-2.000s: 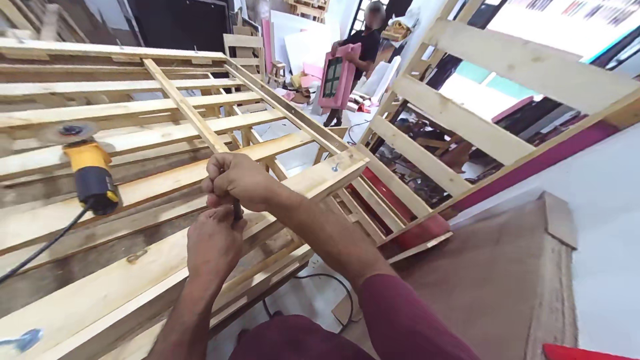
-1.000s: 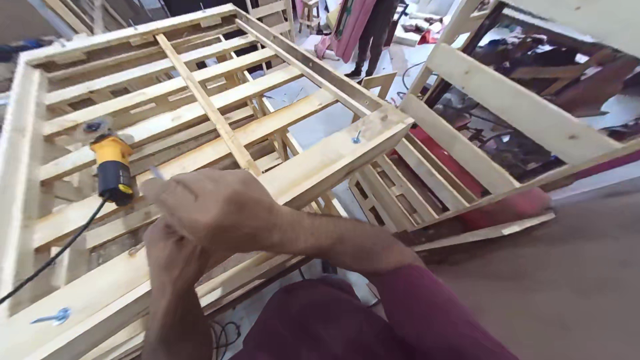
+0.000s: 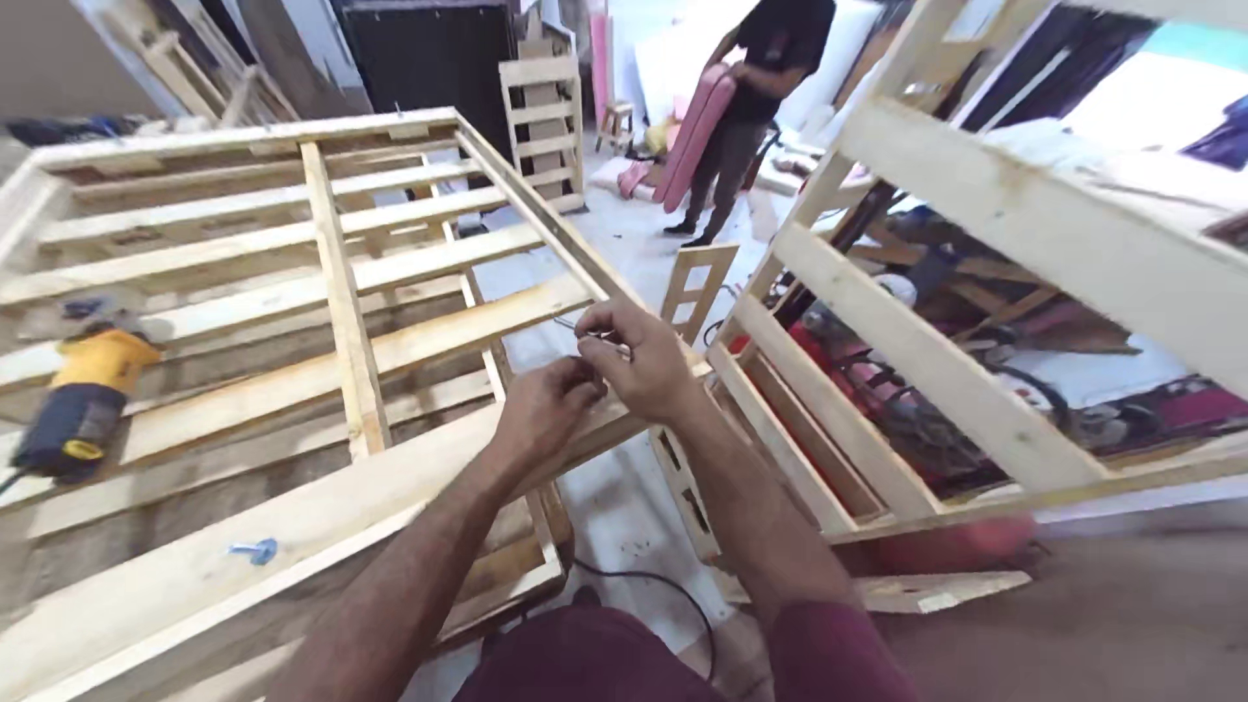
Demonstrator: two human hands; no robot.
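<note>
Near the corner of a slatted wooden frame (image 3: 370, 487), my two hands are close together over its near rail. Fingers and thumb of my right hand (image 3: 639, 361) pinch a small, thin, metallic-looking piece (image 3: 616, 347), too small to name. My left hand (image 3: 554, 402) is just left of it with curled fingers; whether it grips anything is hidden. A bolt with a blue plastic-looking part (image 3: 255, 552) sticks out of the near rail. On the slats at the left lies a yellow and black angle grinder (image 3: 86, 395) with its disc at the far end.
A second slatted wooden frame (image 3: 936, 361) leans at the right, above a red object (image 3: 960, 546). A black cable (image 3: 643, 575) runs over the floor below me. Farther back, a person (image 3: 746, 107) stands holding a pink upholstered panel (image 3: 697, 136).
My hands have moved right along the near rail, to the frame's corner. The view has shifted, and the person with the pink panel shows more fully.
</note>
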